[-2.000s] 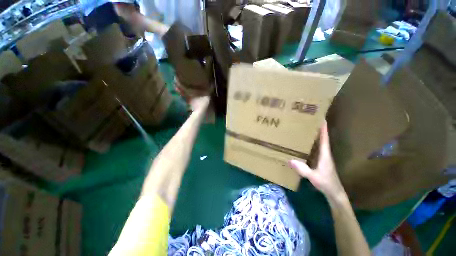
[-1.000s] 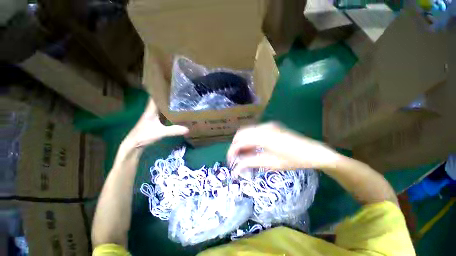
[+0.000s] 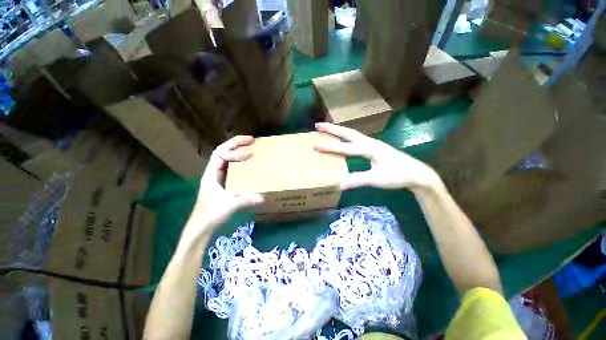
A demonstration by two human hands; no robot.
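A small brown carton [image 3: 286, 163] with dark print on its near side sits closed on the green surface in the middle of the head view. My left hand [image 3: 222, 176] is against its left side, fingers on the top edge and thumb at the near side. My right hand [image 3: 372, 159] is at its right end, fingers over the top. The carton's contents are hidden. A heap of white coiled cords [image 3: 359, 259] lies just in front of the carton, with a crinkled clear plastic bag [image 3: 282, 309] nearest me.
Another closed carton [image 3: 352, 96] stands behind, to the right. Large open cartons [image 3: 511, 179] stand at the right. Large printed cartons [image 3: 90, 232] with a dark strap [image 3: 73, 277] fill the left. More open cartons stand at the far left. Part of another person's hand [image 3: 210, 12] shows at the top.
The open carton with the dark bagged product now has its lid down. My right hand has moved from the cords up to the carton, and my left hand has risen to its top edge.
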